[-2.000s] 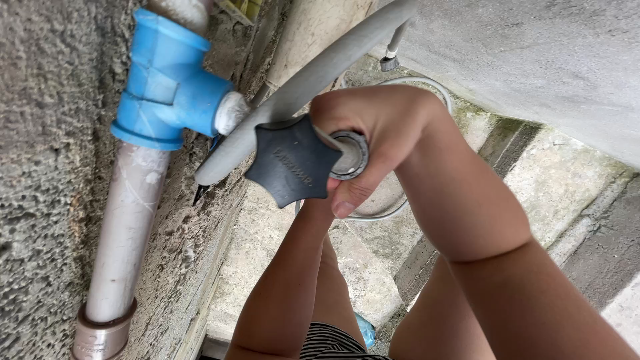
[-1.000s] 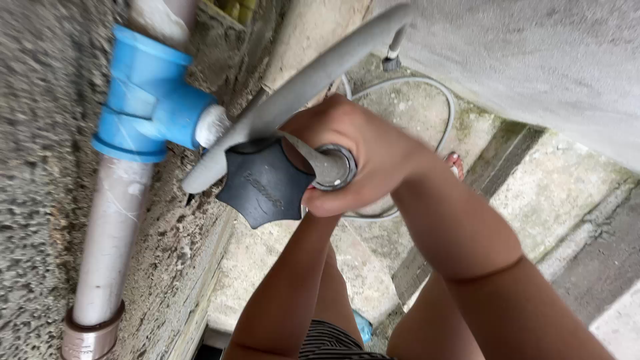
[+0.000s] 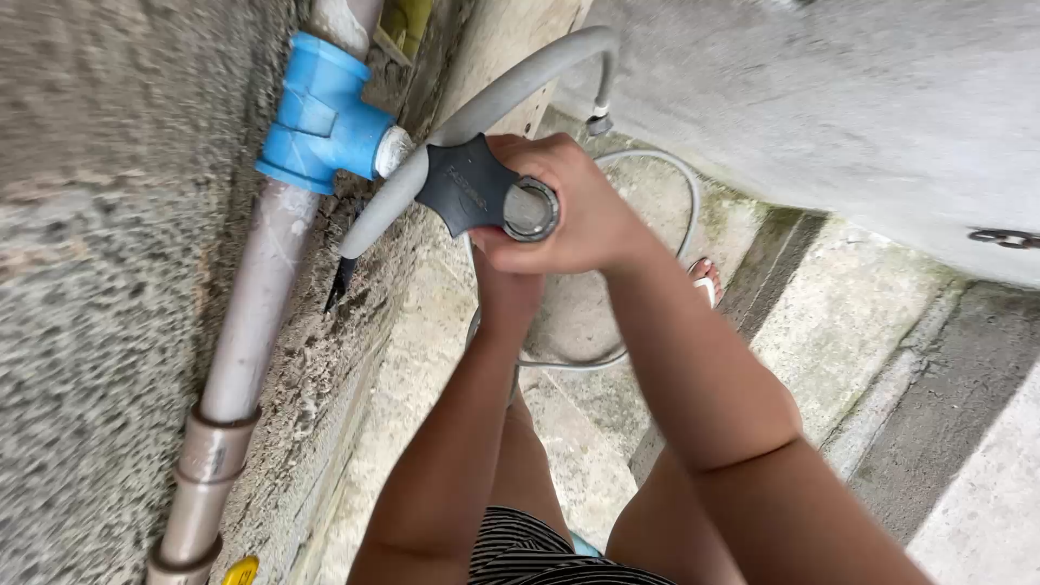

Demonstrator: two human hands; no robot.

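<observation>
A black star-shaped tap knob [image 3: 467,185] lies beside a round, ringed grey fitting [image 3: 530,209]. My right hand [image 3: 573,207] is closed around this fitting, with the knob on its left. Below it my left hand [image 3: 505,284] reaches up under the knob; its fingers are hidden, so its grip cannot be seen. Behind the knob a thick grey hose [image 3: 520,85] arches from lower left to upper right, its nut-fitted end [image 3: 599,124] hanging down. Just left of the knob is the white side outlet [image 3: 394,152] of a blue pipe tee [image 3: 317,114].
A brownish plastic pipe [image 3: 264,296] runs down the rough wall [image 3: 106,325] at left. A thin grey hose [image 3: 695,195] loops on the concrete floor near a sandalled foot [image 3: 705,280]. A pale wall [image 3: 853,106] stands at right. Something yellow [image 3: 241,571] shows at bottom left.
My right hand, with the knob and fitting, has moved upward and closer to the tee's side outlet. The foot now shows more clearly at the right.
</observation>
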